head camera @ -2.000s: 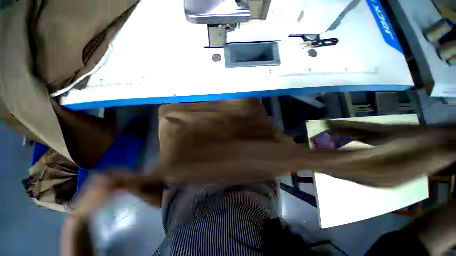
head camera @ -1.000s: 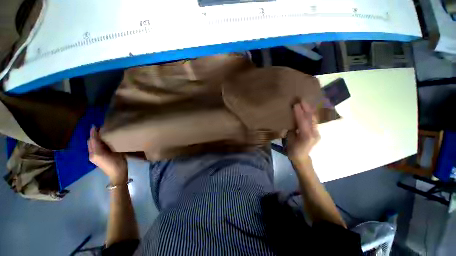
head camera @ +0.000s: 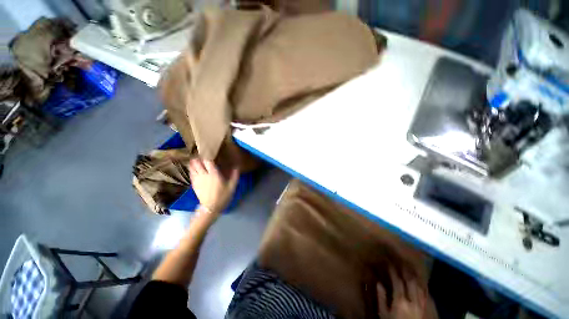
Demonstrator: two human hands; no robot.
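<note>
A large brown panel (head camera: 312, 243) lies across my lap below the table edge. My right hand (head camera: 404, 298) rests on it at the bottom, partly dark and cut by the frame edge, fingers a little apart. A thick pile of brown cut panels (head camera: 299, 62) lies on the table's left end, with one strip (head camera: 209, 112) hanging over the edge. My left hand (head camera: 213, 185) is at the strip's lower end, thumb apart from the fingers; whether it grips the cloth is unclear.
The machine head (head camera: 452, 118) and thread snips (head camera: 535, 230) are at right on the white table (head camera: 349, 143). A blue bin (head camera: 187, 200) with crumpled brown pieces is beside my left hand. A stool (head camera: 28, 280) stands lower left; another blue bin (head camera: 81, 90) is farther back.
The view has swung left. My left hand has left the lap panel and reached the hanging cloth. My right hand now lies on the lap panel, where it earlier held up a rounded piece.
</note>
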